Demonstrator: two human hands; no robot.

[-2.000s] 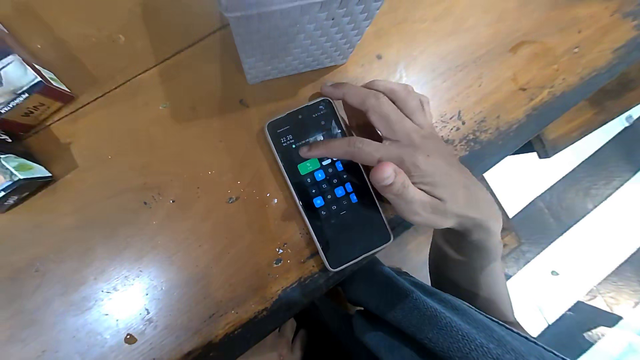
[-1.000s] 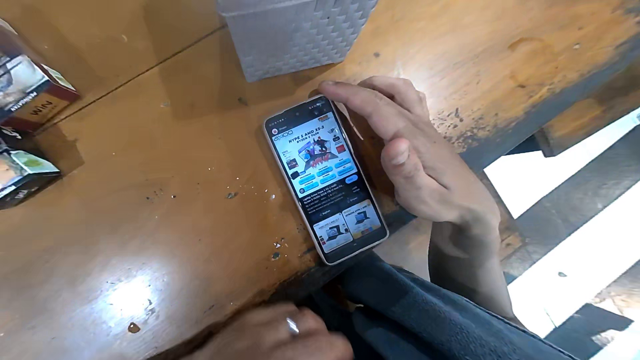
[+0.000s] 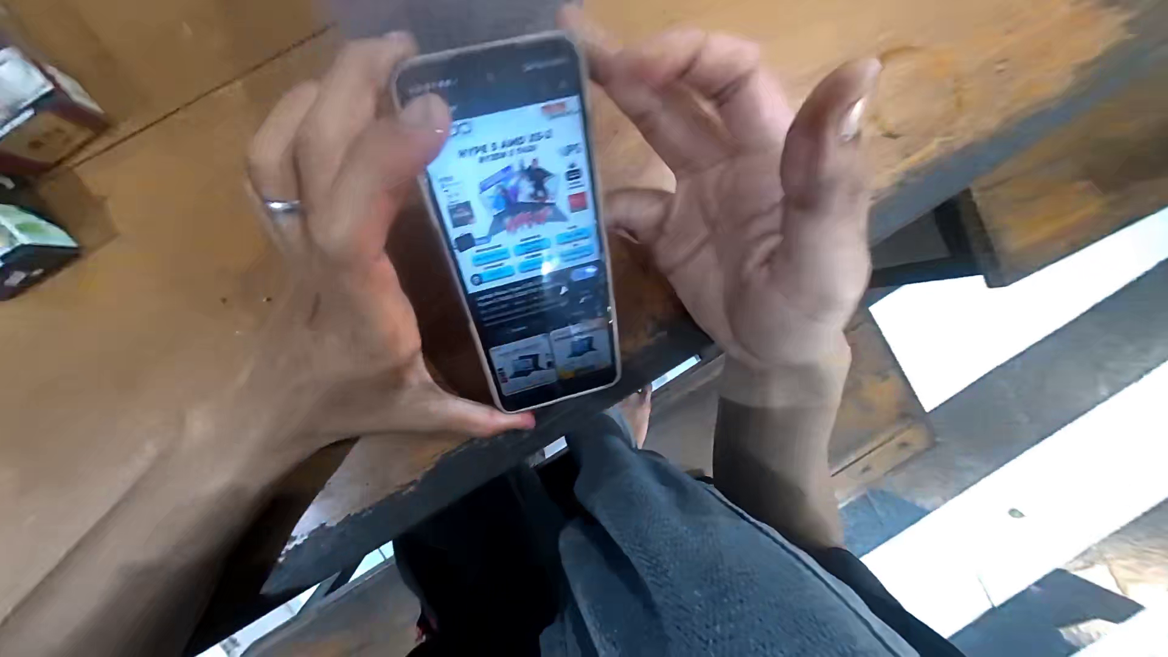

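Note:
A smartphone (image 3: 525, 228) in a pale-edged case is held up over the table edge, its lit screen showing a page with pictures and writing. My left hand (image 3: 347, 182), with a ring on one finger, grips it: fingers and thumb lie at its top left and bottom edges. At the phone's right side is my right hand (image 3: 748, 192), palm turned up and fingers partly curled. One of its fingers is at the phone's right edge, and the thumb stands apart. Whether that hand bears any of the phone's weight is unclear.
The worn wooden table (image 3: 164, 301) has a dark edge running below the phone. Small printed boxes (image 3: 46, 119) stand at the far left. A grey woven-textured container (image 3: 420, 14) shows partly behind the phone. My trousered leg (image 3: 675, 547) is under the edge, beside a wooden bench (image 3: 1068, 201).
The phone, lying on the table before, is now lifted and nearer the camera. My left hand has come up and taken hold of it. My right hand has turned palm up.

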